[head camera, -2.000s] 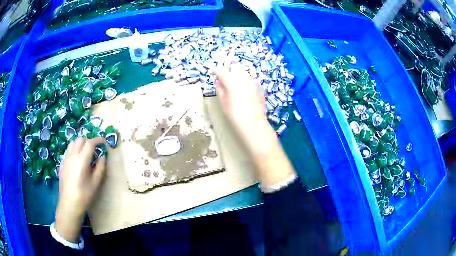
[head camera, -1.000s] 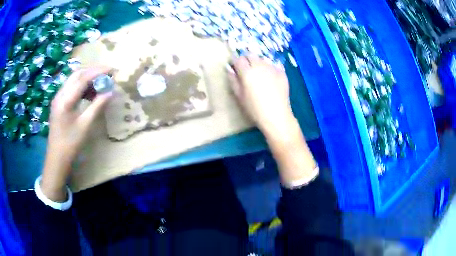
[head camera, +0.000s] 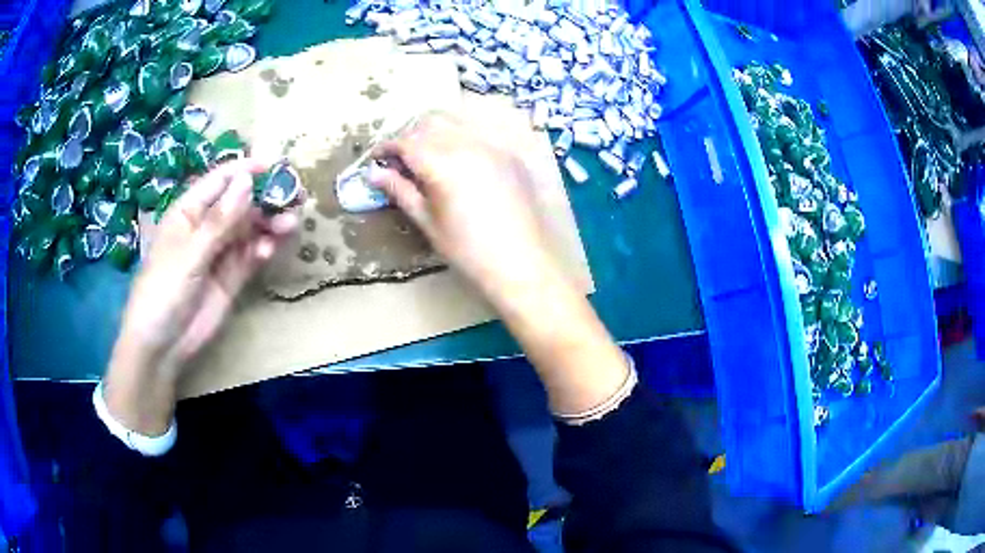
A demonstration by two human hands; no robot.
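My left hand point(head camera: 211, 254) holds a green shell point(head camera: 278, 187) at its fingertips, left of the glue dish, with its silvery oval face showing. My right hand point(head camera: 470, 200) is over the stained pad point(head camera: 324, 76), its fingertips bent down at the small whitish dish point(head camera: 356, 192). The fingers cover the dish's right part; whether they pinch something small cannot be told. A thin pale stick shows in part beside these fingers. Loose green shells point(head camera: 119, 92) are piled at the left. White-silver inserts point(head camera: 540, 59) are heaped at the top centre.
The pad lies on a larger tan cardboard sheet point(head camera: 432, 308) over the dark green bench point(head camera: 637, 259). A blue bin point(head camera: 805, 454) at the right holds green parts with silvery centres point(head camera: 815, 227). Some inserts lie loose at the heap's lower right edge.
My left hand has lifted a green shell from the left pile and holds it nearer the dish. My right hand has moved from the insert heap left to the dish. The camera view has shifted.
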